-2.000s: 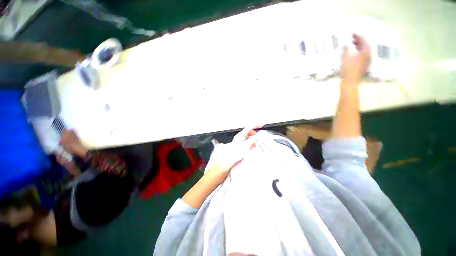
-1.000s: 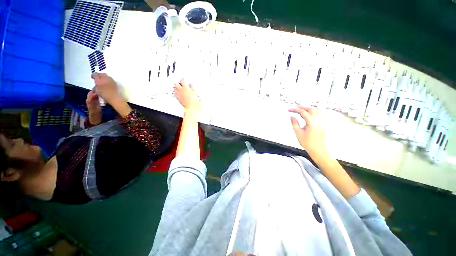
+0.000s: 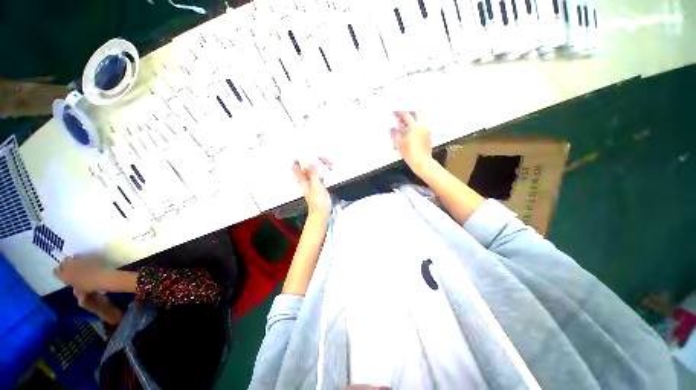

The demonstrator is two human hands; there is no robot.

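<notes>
White units with dark strips point(image 3: 323, 59) lie in rows across the pale bench; those at the right end point(image 3: 504, 34) are packed closely. My left hand point(image 3: 314, 189) is over the bench's near edge, its fingers bent and pointing away from me. My right hand point(image 3: 414, 143) is farther right and slightly higher, with its thumb and fingertips curled towards the left. Both hands are below the rows. The area between them is washed out by glare, so I cannot tell whether either hand holds a white unit or a small piece.
At left are two tape rolls point(image 3: 111, 72), a sticker sheet point(image 3: 17, 190), a smaller sticker strip point(image 3: 49, 240) and a blue crate point(image 3: 23, 324). A second person's hands point(image 3: 88, 276) are at the bench corner. A red object point(image 3: 256, 255) and a carton point(image 3: 534, 175) are below the bench.
The view has turned and shifted, so the bench now slopes up to the right. My hands are closer together than one second ago. Two seconds ago, my right hand was over the rows' right end.
</notes>
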